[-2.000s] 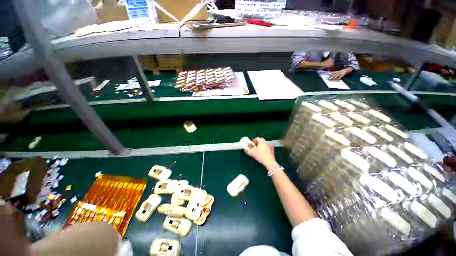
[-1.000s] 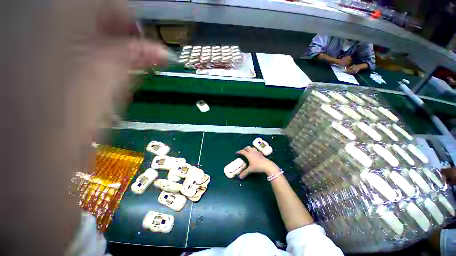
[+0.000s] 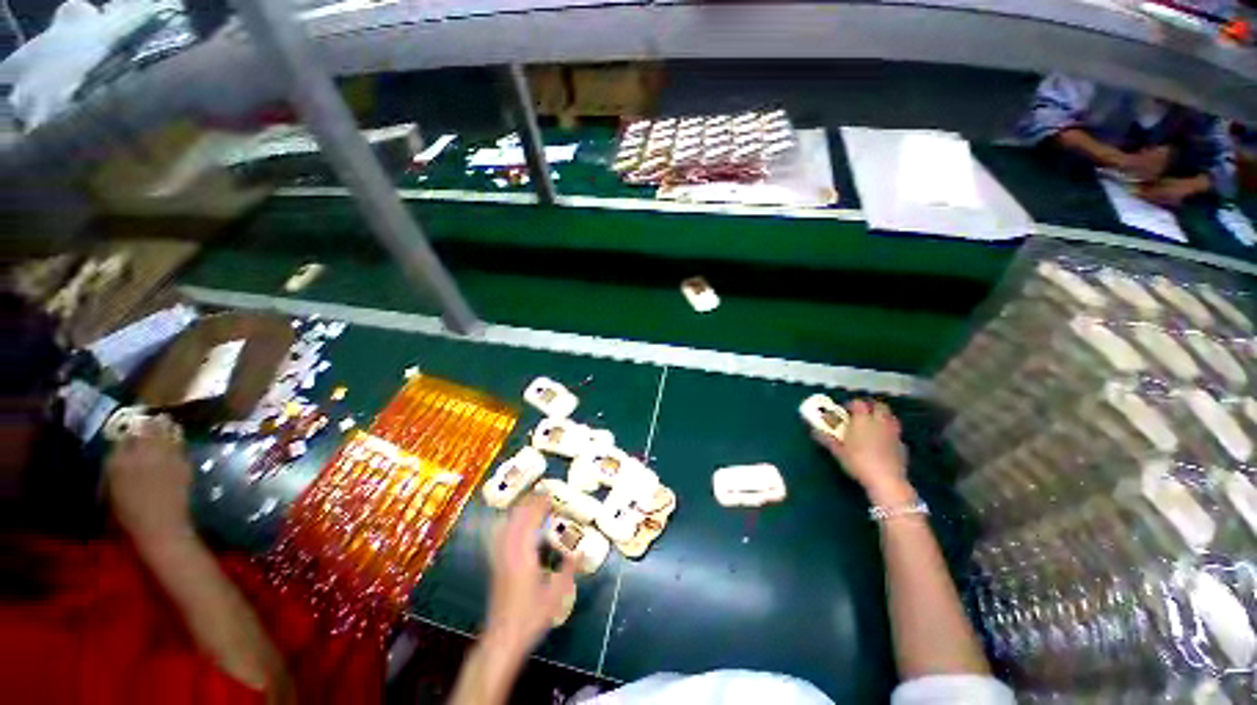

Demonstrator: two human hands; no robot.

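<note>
Cream plastic housings with dark openings lie in a loose pile [image 3: 630, 482] on the dark green bench. My left hand [image 3: 531, 579] is at the pile's lower left, with its fingers at a housing [image 3: 576, 541]; whether it grips it I cannot tell. My right hand [image 3: 869, 444] holds another housing [image 3: 824, 416] by its right side, just above or on the bench near the pale belt edging. One plainer-looking housing [image 3: 749, 483] lies alone between my hands.
A tall stack of clear trays [image 3: 1103, 475] stands at right. An orange strip sheet [image 3: 414, 461] lies left of the pile, near scattered white bits [image 3: 297, 379]. A neighbour's hand [image 3: 145, 475] is at far left. A housing [image 3: 700, 293] lies on the belt beyond; a slanted post [image 3: 365, 179] crosses the view.
The view has turned left. The large blurred arm at left is gone, and my left hand is at the pile. My right hand has moved from the lone housing to the one farther right.
</note>
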